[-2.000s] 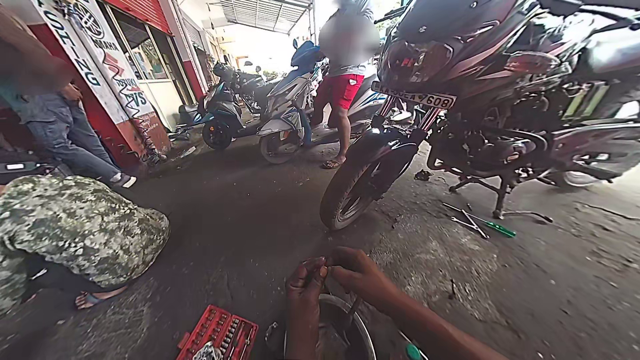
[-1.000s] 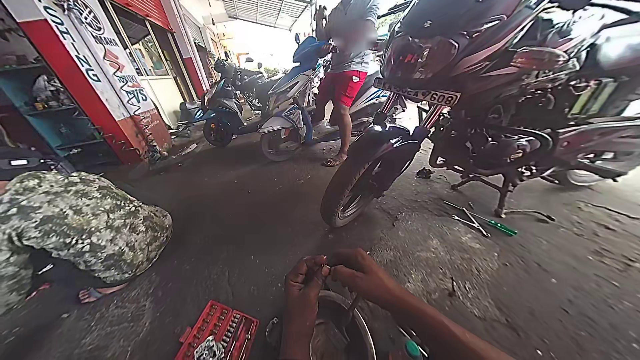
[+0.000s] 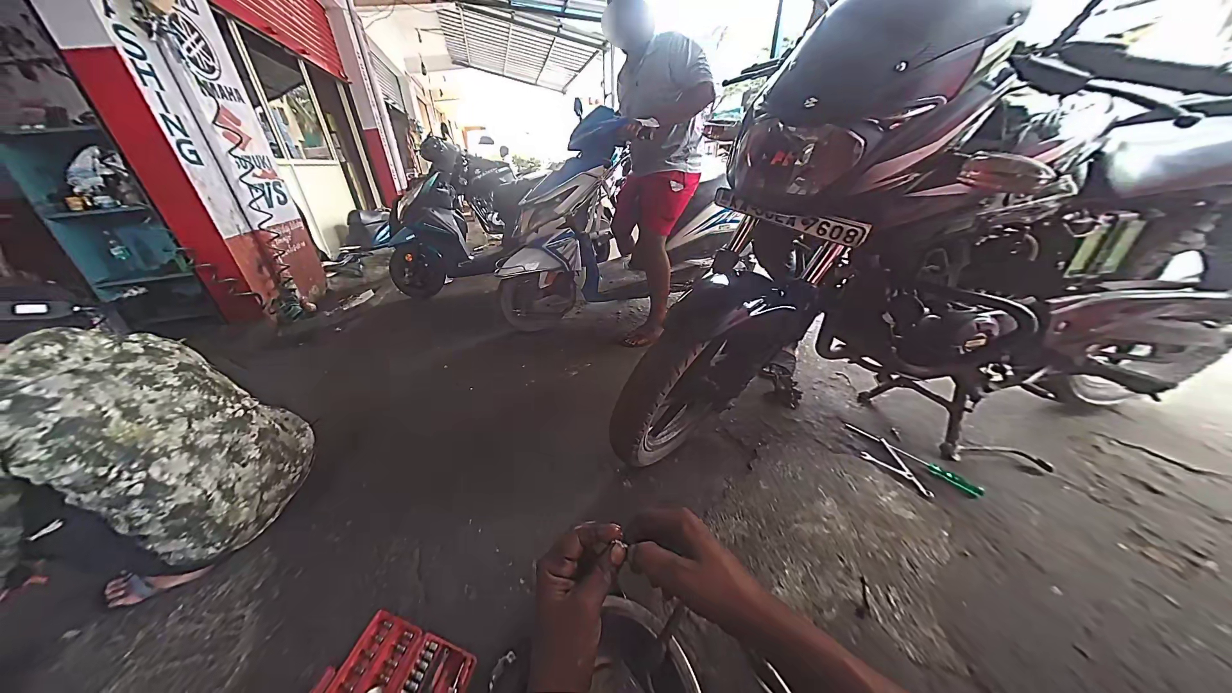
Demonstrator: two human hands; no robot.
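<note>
My left hand (image 3: 575,582) and my right hand (image 3: 688,563) meet at the fingertips above a round metal bowl (image 3: 679,654). Between the fingers is a small part, too small and too hidden to name. A brownish rod-like thing (image 3: 671,624) leans at the bowl's rim, below my right hand. Left of the bowl lies an open red socket set case (image 3: 385,654) with metal sockets in rows. Beyond my hands stands a motorcycle, its front wheel (image 3: 664,404) turned toward me.
Wrenches (image 3: 900,467) and a green-handled screwdriver (image 3: 953,478) lie beside the motorcycle's stand (image 3: 956,419). A person in camouflage cloth (image 3: 154,443) is low at the left. Another person in red shorts (image 3: 657,202) stands by a scooter (image 3: 549,260). A shop pillar (image 3: 217,144) rises at the left.
The person in jeans at the upper left, seen two seconds ago, is out of view. My hands stay together over the bowl.
</note>
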